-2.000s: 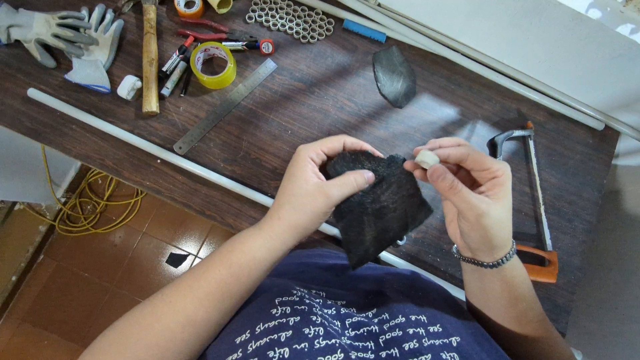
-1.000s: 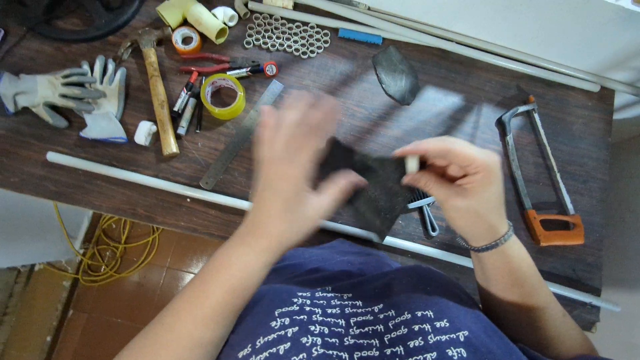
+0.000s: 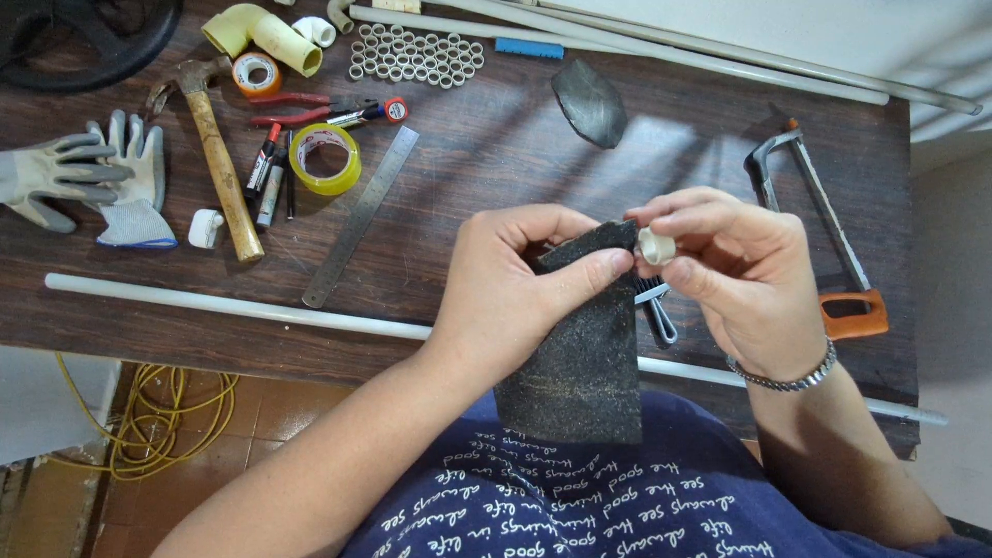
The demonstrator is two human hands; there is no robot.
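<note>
My left hand [image 3: 535, 287] grips a piece of black sandpaper [image 3: 581, 372], its thumb on top and the fingers hidden behind the sheet; the sheet hangs down over the blue shirt. Close to its upper right corner, my right hand [image 3: 736, 271] holds a short white plastic pipe ring [image 3: 657, 246] between thumb and fingers, the open end partly facing the camera. Whether ring and sheet touch is hard to tell. Behind the hands, a brush [image 3: 659, 314] lies partly hidden on the table. Many similar rings [image 3: 415, 58] are grouped at the back.
A long white pipe [image 3: 232, 308] crosses the table's front. At right lies a hacksaw [image 3: 852, 310]; at left are a steel ruler [image 3: 360, 217], yellow tape [image 3: 325, 159], a claw hammer [image 3: 221, 170], pliers [image 3: 298, 108], markers [image 3: 263, 159] and work gloves [image 3: 132, 178]. More pipes [image 3: 697, 62] lie behind.
My left hand, blurred and lifted off the sheet one second ago, now grips the sandpaper near its top. The ring is still in my right hand, now turned so its opening shows.
</note>
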